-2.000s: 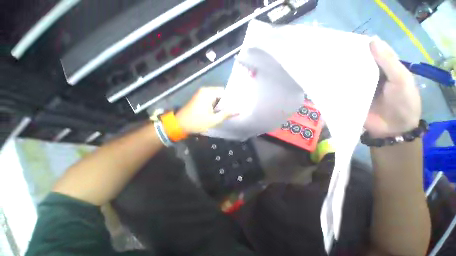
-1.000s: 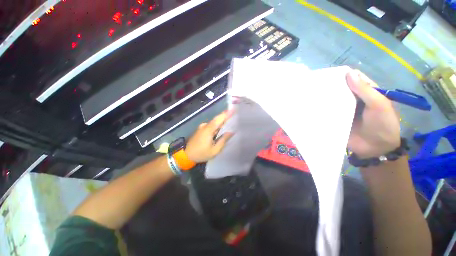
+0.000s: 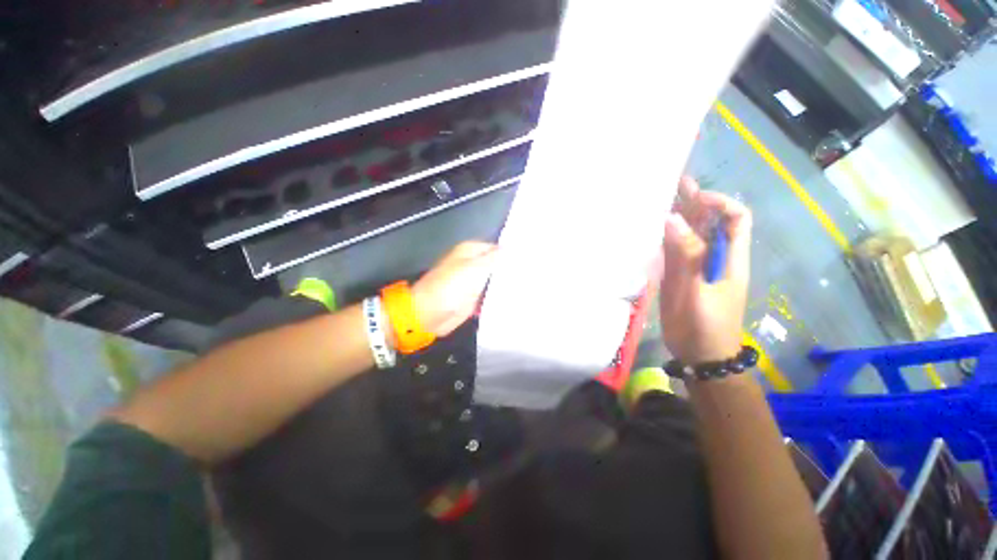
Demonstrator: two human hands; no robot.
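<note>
A long white paper sheet (image 3: 590, 186) stretches from the top edge down to above my lap, its surface washed out. My left hand (image 3: 454, 293) grips its left edge, fingers partly hidden by the paper. My right hand (image 3: 705, 268) is at the sheet's right side with a blue pen (image 3: 717, 252) held in the fingers; whether it touches the paper is unclear. The black parts tray (image 3: 437, 410) lies below with small pale dots. Only the right edge of the red parts tray (image 3: 640, 328) shows; the sheet covers the rest.
Black racks with pale edge strips (image 3: 328, 131) fill the left and top left. A blue plastic stand (image 3: 886, 383) is at the right, with cardboard (image 3: 894, 276) behind it. A yellow line (image 3: 782, 170) crosses the floor. Yellow-green shoe parts (image 3: 315, 291) show beside the trays.
The sheet has straightened and now extends up out of view. My right hand has moved left and turned upright, with the pen now at its fingers. The view has shifted, and the red tray is mostly covered.
</note>
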